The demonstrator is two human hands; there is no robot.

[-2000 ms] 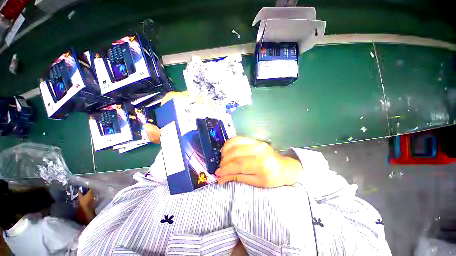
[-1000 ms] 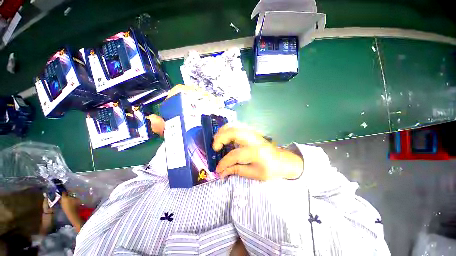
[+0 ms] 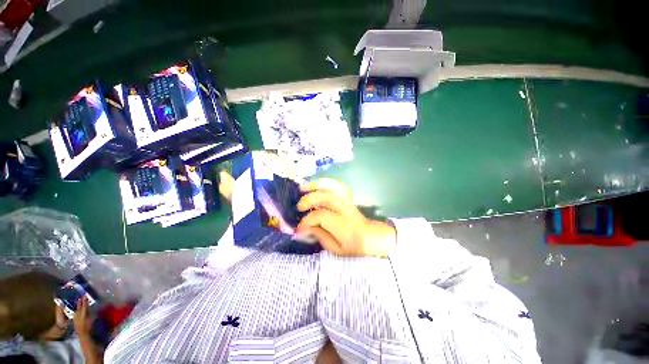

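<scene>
A dark blue retail phone box (image 3: 269,206) is held at my lap, tilted, with its printed phone face partly turned up. My right hand (image 3: 341,219) grips its right side, fingers curled over the face. My left hand (image 3: 226,185) is mostly hidden behind the box; only some fingers show at its left edge. The whitish sticker sheet (image 3: 304,131) lies flat on the green bench just beyond the box. Whether a small sticker is at my fingertips cannot be told.
An open display carton (image 3: 388,106) with raised pale flaps stands on the bench (image 3: 455,142). Stacked retail boxes (image 3: 160,106) stand at left. Clear plastic (image 3: 43,231) hangs at lower left, near another person (image 3: 32,306) holding a box. A red stool (image 3: 594,224) is at right.
The held box has tilted, showing more of its near dark blue end, and my right hand has moved slightly left. The other person at lower left now holds up a box.
</scene>
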